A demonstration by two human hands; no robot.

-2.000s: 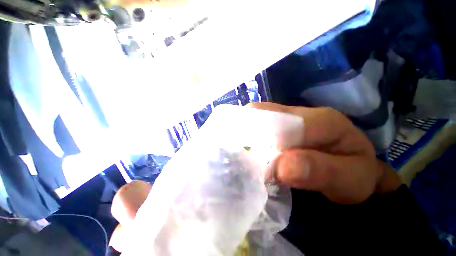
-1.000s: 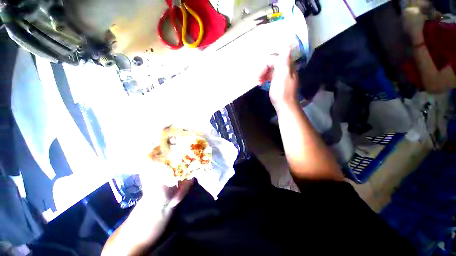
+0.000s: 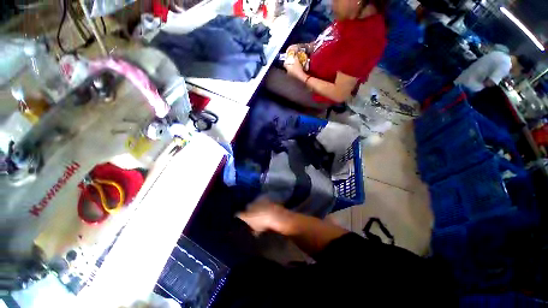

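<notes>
My right hand [image 3: 261,216] is blurred, beside the front edge of the white table [image 3: 144,231] and over the dark gap next to a blue crate. Its fingers are not clear, and I cannot tell whether it holds anything. My left hand is out of the picture. A pale blurred patch shows at the bottom edge; I cannot tell what it is. The food portion seen earlier does not show clearly.
Red and yellow-handled scissors [image 3: 101,197] lie on red cloth on the sewing machine [image 3: 57,186]. Black-handled scissors [image 3: 204,120] lie beyond. A blue crate [image 3: 351,180] holds fabric. A person in red [image 3: 354,51] sits ahead, holding food. More blue crates [image 3: 450,156] stand right.
The view has swung up and right, away from the food in my left hand. My right hand has left the tabletop and is now beside the table edge.
</notes>
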